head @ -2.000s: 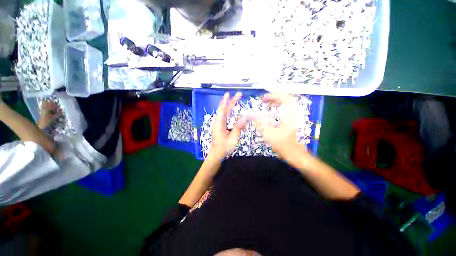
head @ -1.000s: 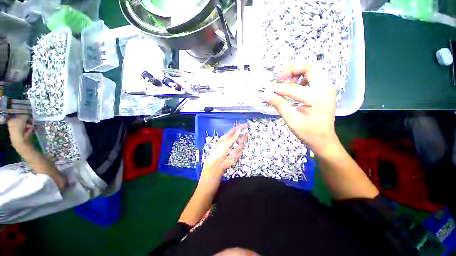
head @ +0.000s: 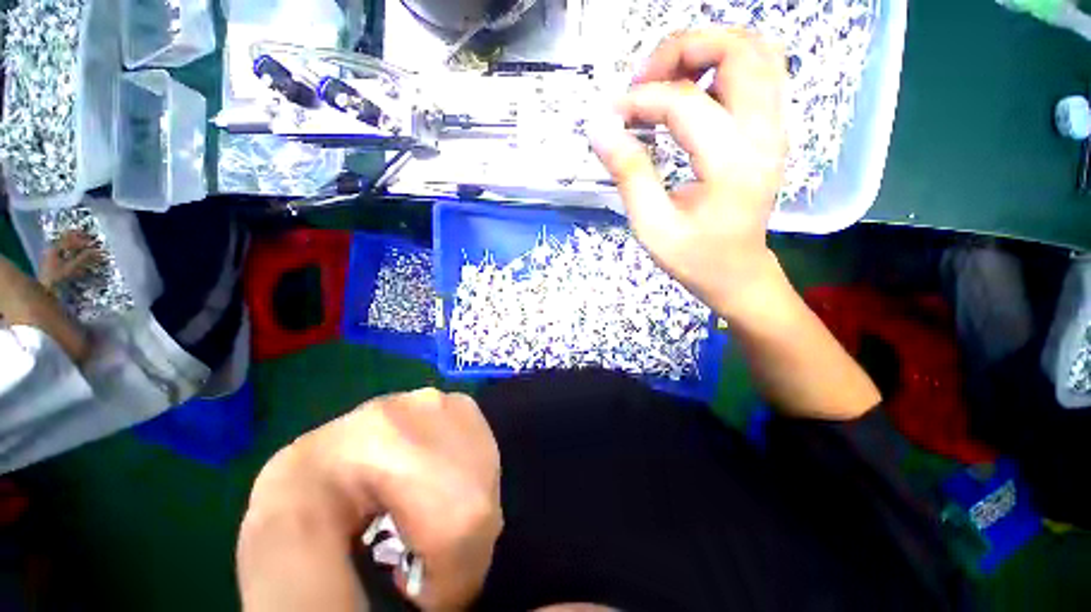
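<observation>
My left hand (head: pixel 413 478) is curled near my chest, in front of the lap bin, with a few small white-and-metal workpieces (head: pixel 392 552) showing inside its curled fingers. My right hand (head: pixel 712 167) is over the bench at the right end of the bright assembly fixture (head: pixel 503 132). Its thumb and fingertips are close together there; glare hides whether they hold a workpiece. The blue parts bin (head: pixel 574 299) at my lap is heaped with workpieces. The large clear tub (head: pixel 855 179), also full of parts, lies partly behind my right hand.
Two dark knobs (head: pixel 314 91) sit left of the fixture, below the metal bowl (head: pixel 467 14). A smaller blue bin (head: pixel 392 293) adjoins the lap bin. Clear boxes (head: pixel 162 141) stand at left. A neighbour's hand (head: pixel 72 257) is far left. Red stools (head: pixel 293 293) are under the bench.
My left hand has left the blue bin and come back close to my chest, with workpieces in its fingers. My right hand stays at the fixture. The camera view has shifted.
</observation>
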